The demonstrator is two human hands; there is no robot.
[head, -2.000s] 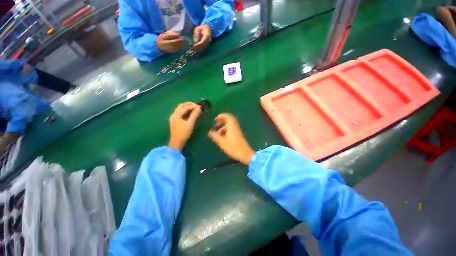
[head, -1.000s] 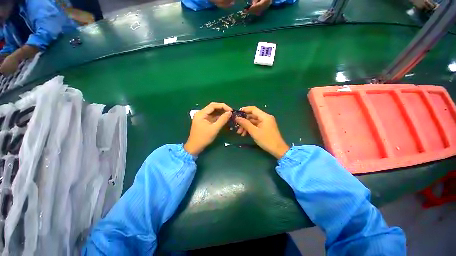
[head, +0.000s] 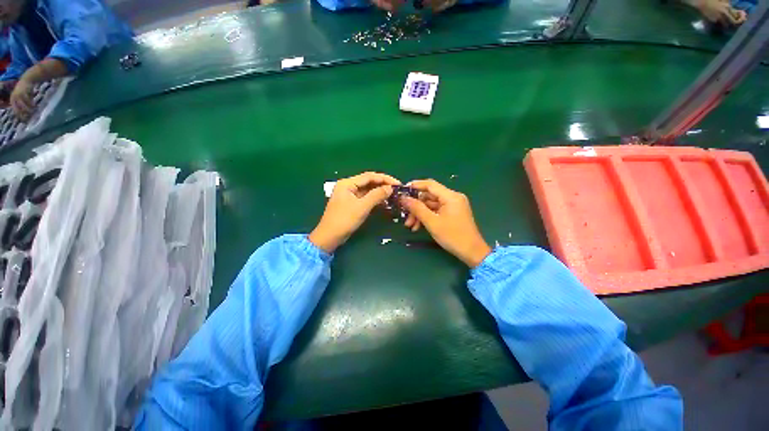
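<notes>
A small dark electronic assembly (head: 400, 197) with shiny bits is held between my two hands over the green surface. My left hand (head: 354, 205) pinches its left side with thumb and fingers. My right hand (head: 444, 215) grips its right side. The fingers cover much of it, so its shape is unclear. A small white piece, perhaps a sticker sheet (head: 329, 188), lies beside my left fingers. A thin dark tool, perhaps tweezers, with a pale tip (head: 386, 242) lies just below my hands, partly hidden by my right hand.
A white square item (head: 419, 93) with a dark pattern lies beyond my hands. A pink foam tray (head: 540, 202) is at right, near a metal post (head: 704, 80). Crumpled translucent film (head: 110, 278) covers black parts at left. People in blue sleeves (head: 80, 42) sit opposite, near scattered small parts (head: 388, 32).
My hands came together on the dark assembly from being apart two seconds ago. Over the last second they stay nearly still, while the white square item has shifted left along the green surface.
</notes>
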